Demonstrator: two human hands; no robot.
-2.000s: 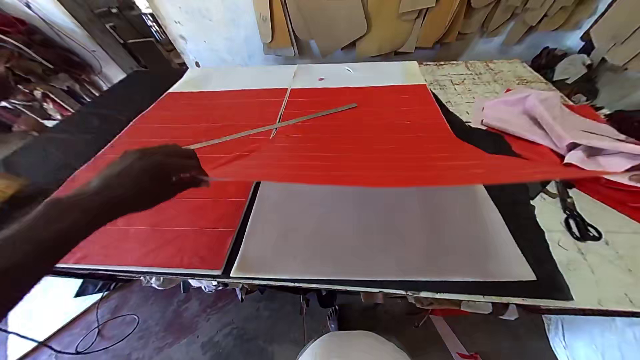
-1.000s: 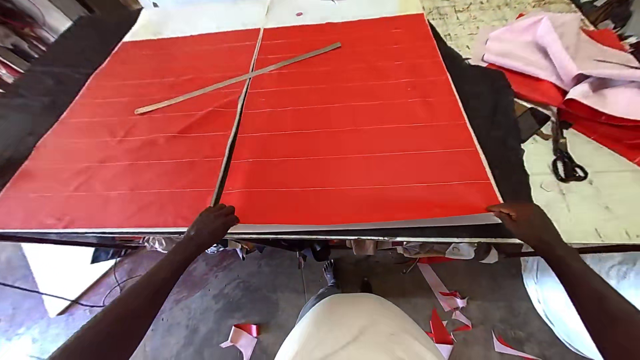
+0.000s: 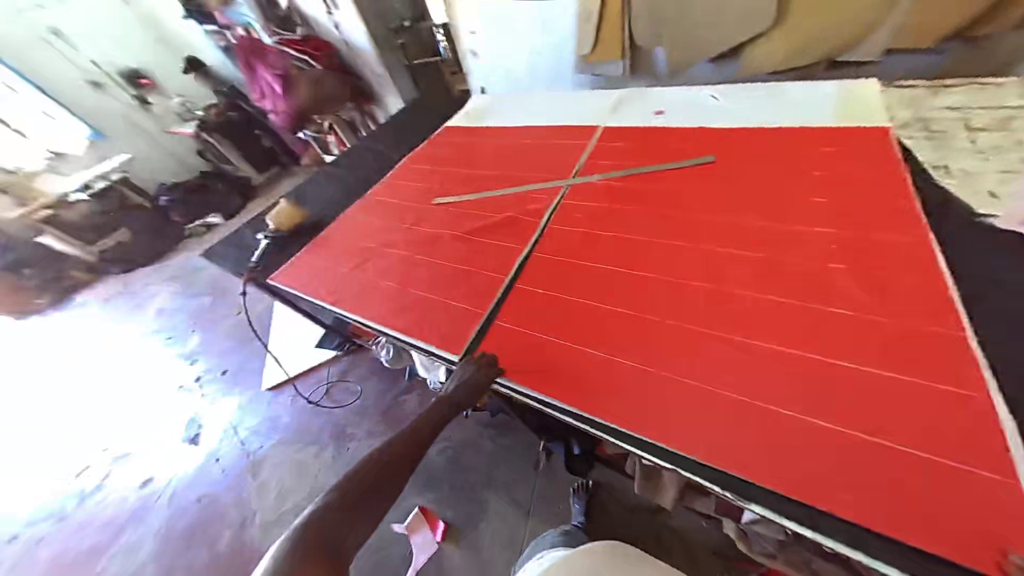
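Observation:
Two red sheets with pale ruled lines lie side by side on the table, the left sheet (image 3: 400, 232) and the right sheet (image 3: 736, 304), with a narrow dark gap between them. My left hand (image 3: 476, 378) grips the near left corner of the right sheet at the table's front edge. At the extreme lower right only a sliver of my right hand (image 3: 1014, 562) shows, by the sheet's near right corner; its fingers are mostly cut off. A thin flat strip (image 3: 572, 182), like a ruler, lies slanting across both sheets, beyond my left hand.
Black material (image 3: 972, 264) extends under and beside the sheets. A corded tool with a yellowish part (image 3: 284, 216) stands at the table's left end, its cable (image 3: 254, 320) hanging to the floor. Brown pattern pieces (image 3: 704, 28) hang on the wall. A scrap (image 3: 422, 538) lies on the floor.
Two seconds ago the right sheet was partly folded back, baring a pale panel; it then came down flat. Since one second ago the view has swung left, and my left hand remains at the corner.

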